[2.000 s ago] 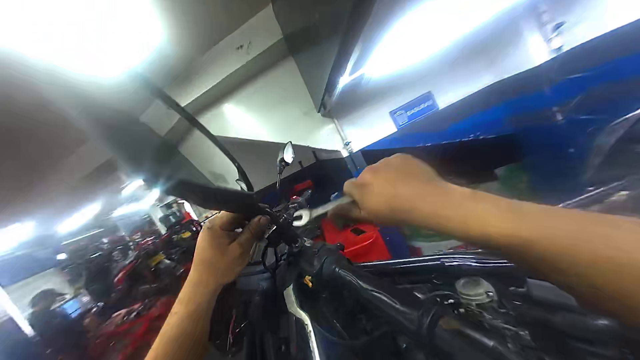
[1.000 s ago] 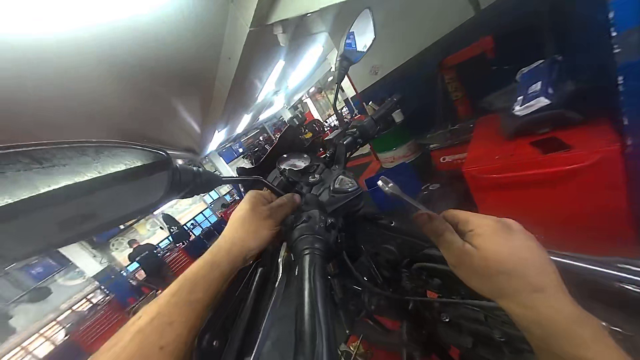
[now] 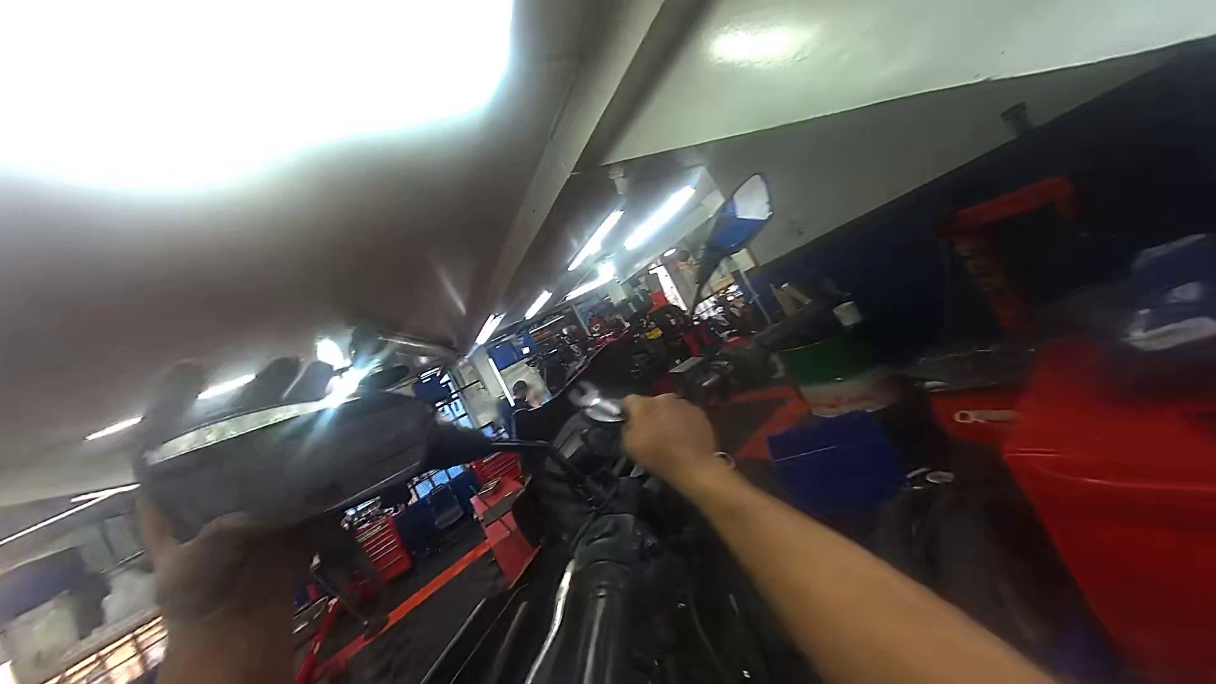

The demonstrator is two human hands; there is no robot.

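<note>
My left hand (image 3: 228,560) is closed around the near mirror (image 3: 294,465) of a motorcycle, its fingers over the top of the housing; motion blurs both. In my right hand (image 3: 670,437) is a metal wrench (image 3: 598,407), its open jaw pointing up and left over the middle of the handlebar area. The mirror's thin stem runs right to the dark handlebar and controls (image 3: 594,465). Beyond them stands the second mirror (image 3: 744,214) on its stalk. Below the right hand lies the black motorcycle body (image 3: 608,589).
At the right is a large red cabinet (image 3: 1121,494), with a blue bin (image 3: 836,451) and a green container (image 3: 828,361) nearer the middle. A red tool chest (image 3: 383,546) stands at the left on the floor. A person (image 3: 521,394) is far back, among motorcycles.
My left hand has gone from the handlebar to the near mirror. My right hand, with the wrench, has moved left, over the handlebar area. The view has shifted.
</note>
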